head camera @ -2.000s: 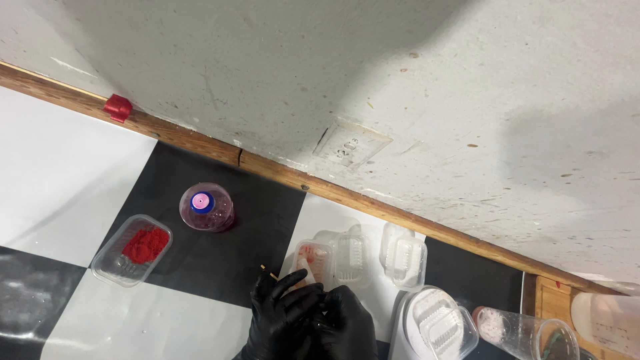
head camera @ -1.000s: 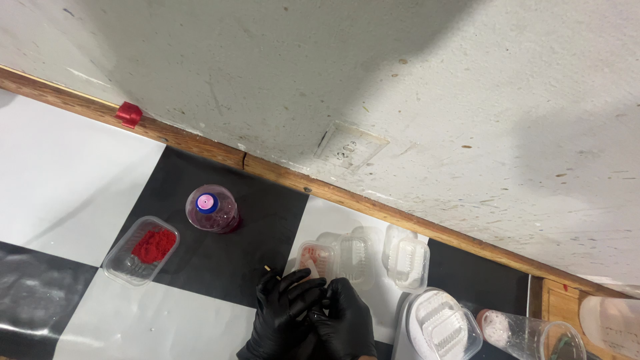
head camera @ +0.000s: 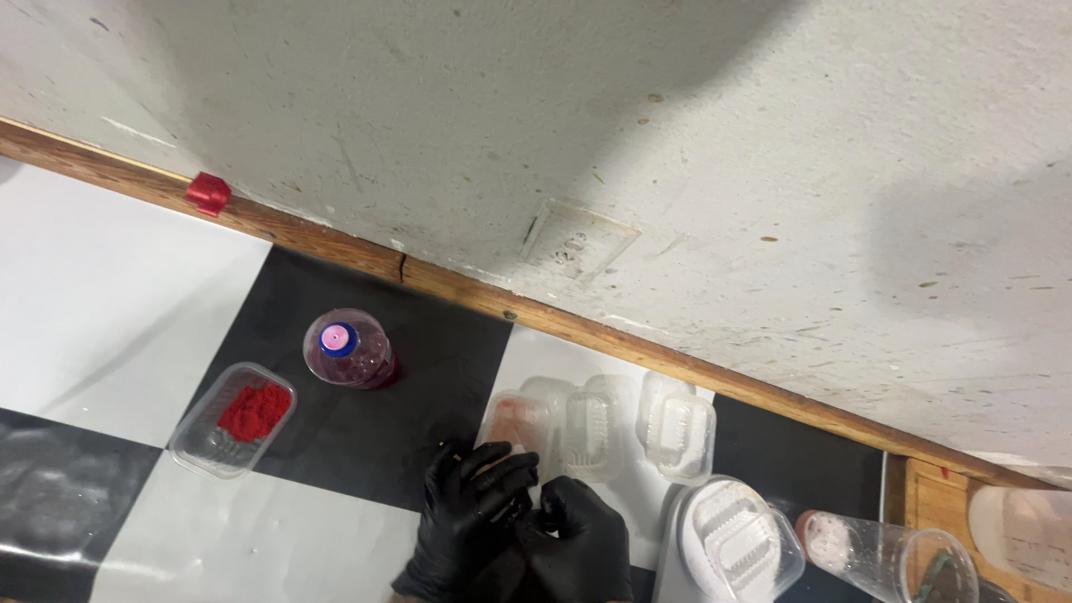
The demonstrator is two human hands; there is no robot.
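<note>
My left hand (head camera: 473,507) and my right hand (head camera: 578,536), both in black gloves, meet at the lower middle of the head view. The fingers are curled close together, with small pale bits showing between them; what they hold is mostly hidden. A clear plastic container with reddish residue (head camera: 517,419) lies just beyond the left fingers. Beside it are an empty-looking clear container (head camera: 590,431) and another clear container (head camera: 682,435). To the left stand a clear bottle with a blue and pink cap (head camera: 352,356) and a clear tub of red powder (head camera: 255,410).
A white round-topped scale (head camera: 695,536) bears a clear container (head camera: 745,544) at the lower right. Clear plastic cups (head camera: 871,544) lie beside it. A wooden strip (head camera: 469,293) with red tape (head camera: 208,194) runs along the wall behind the black and white checked surface.
Both hands stay together in about the same place. The left hand's fingers have shifted slightly, and the thin stick end seen by it earlier shows less plainly.
</note>
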